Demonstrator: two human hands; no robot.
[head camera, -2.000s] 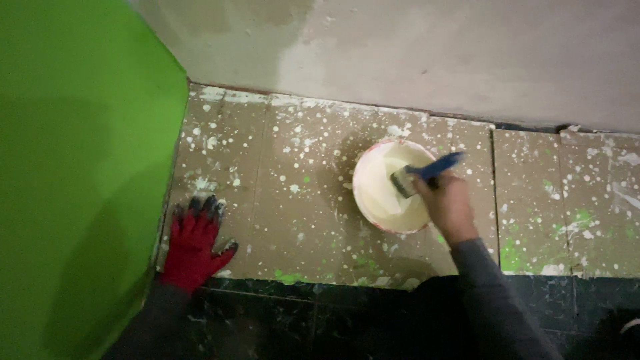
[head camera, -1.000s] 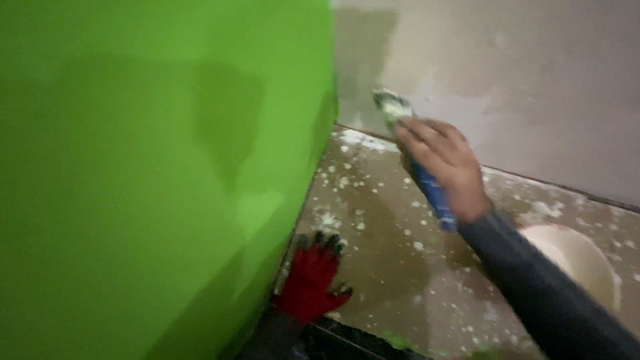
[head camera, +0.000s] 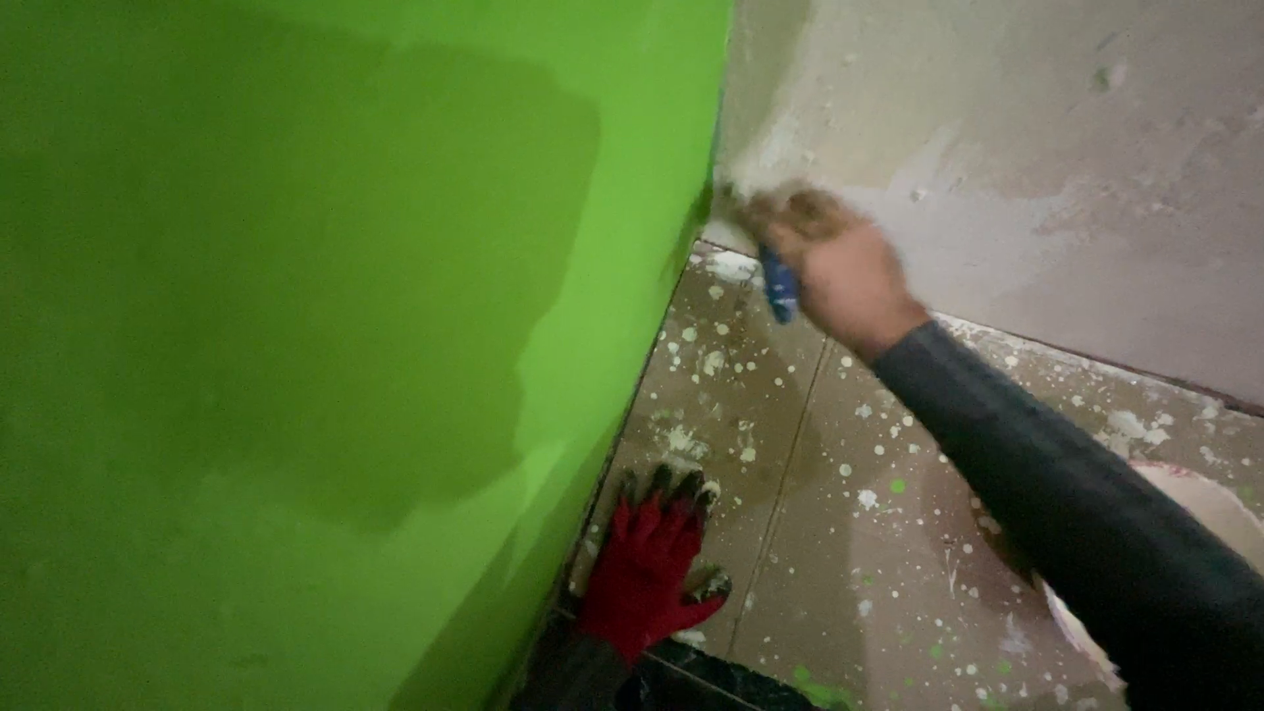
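Observation:
My right hand (head camera: 839, 272), bare and blurred, grips a paintbrush (head camera: 779, 286) by its blue handle. The brush head, partly hidden and blurred, is at the lower corner where the pale wall (head camera: 987, 197) meets the green wall (head camera: 346, 296). My left hand (head camera: 652, 563), in a red glove with dark, paint-marked fingertips, rests with fingers spread on the paint-spattered brown surface (head camera: 839, 533), beside the green wall, and holds nothing. A round tub of pale paint (head camera: 1185, 499) stands at the right, largely covered by my right forearm.
Splashes of white and green paint dot the brown surface, which has a seam running across it. Its near edge borders dark tiles (head camera: 711, 681) at the bottom. The green wall fills the left side and carries a large shadow.
My right hand has gone from the paint tub to the wall corner with the brush. The left hand stays planted by the green wall. The view has swung left.

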